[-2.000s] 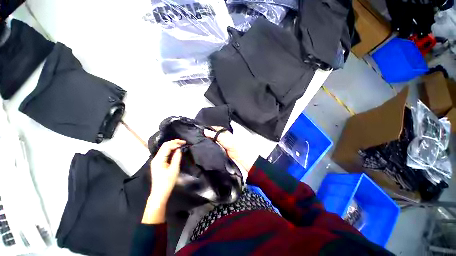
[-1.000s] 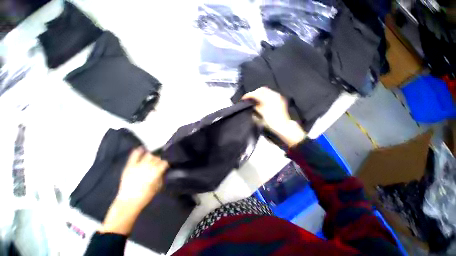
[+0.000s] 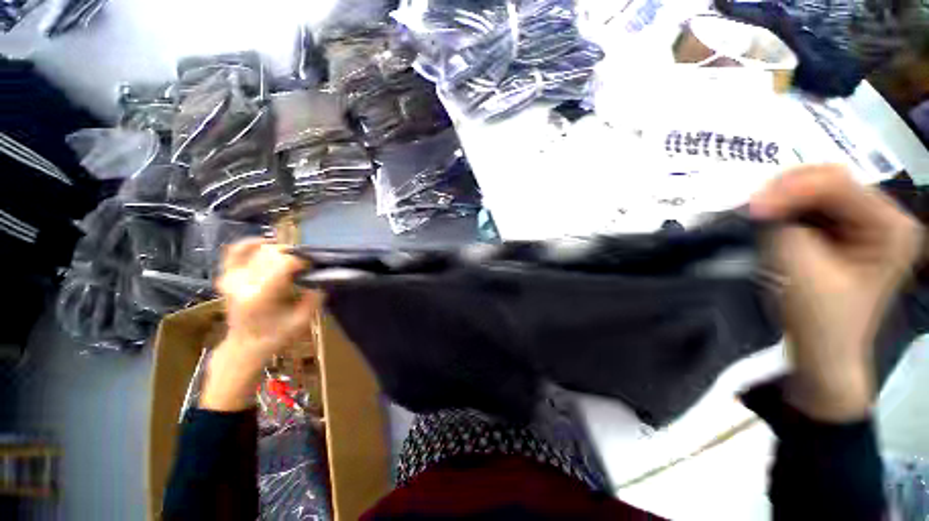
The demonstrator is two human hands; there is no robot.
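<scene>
My left hand (image 3: 267, 295) and my right hand (image 3: 830, 254) grip the two ends of a dark grey garment (image 3: 570, 326). It is stretched wide between them, its waistband edge running nearly level along the top and the cloth hanging below. It is held up in front of me and hides part of the white table (image 3: 703, 438). The garment and my right hand are slightly blurred.
White printed bags (image 3: 703, 148) lie on the table beyond the garment, with a cream ring shape (image 3: 749, 43) behind. Bundled garments in clear bags (image 3: 229, 142) are heaped at far left. An open brown carton (image 3: 351, 427) stands below my left hand.
The view has swung left to the bundles and carton. The garment, bunched two seconds ago, is now pulled out wide and raised. The folded dark pieces have left the view.
</scene>
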